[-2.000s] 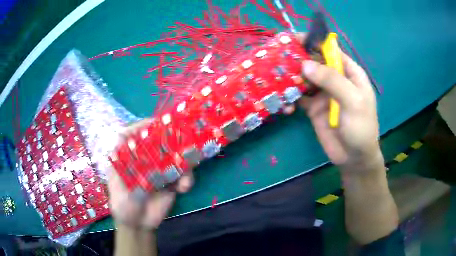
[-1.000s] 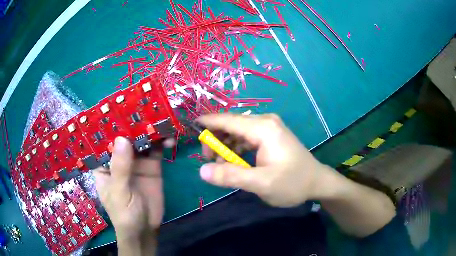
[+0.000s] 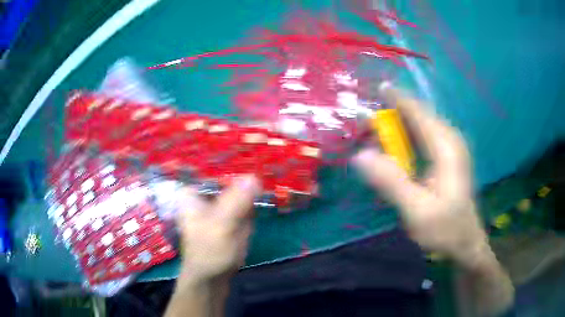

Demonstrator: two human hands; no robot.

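The frame is blurred by motion. A red PCB strip (image 3: 192, 142) with a row of pale components is held above the bench, its left part over a larger red PCB panel (image 3: 111, 217). My left hand (image 3: 217, 229) grips the strip's near edge, right of its middle, with the thumb on top. My right hand (image 3: 433, 179) holds the yellow-handled cutters (image 3: 393, 139), to the right of the strip's right end and apart from it. The cutters' jaws are too blurred to make out.
A blurred heap of red break-off rails (image 3: 322, 86) lies behind the strip. Bubble wrap (image 3: 127, 80) shows behind and under the panel. The green bench mat (image 3: 204, 25) has a curved near edge. Yellow-black floor tape (image 3: 514, 213) shows at the lower right.
The strip has moved rightward since one second ago and now slopes down to the right, with my left hand on it. My right hand with the cutters has moved right, away from the strip's end.
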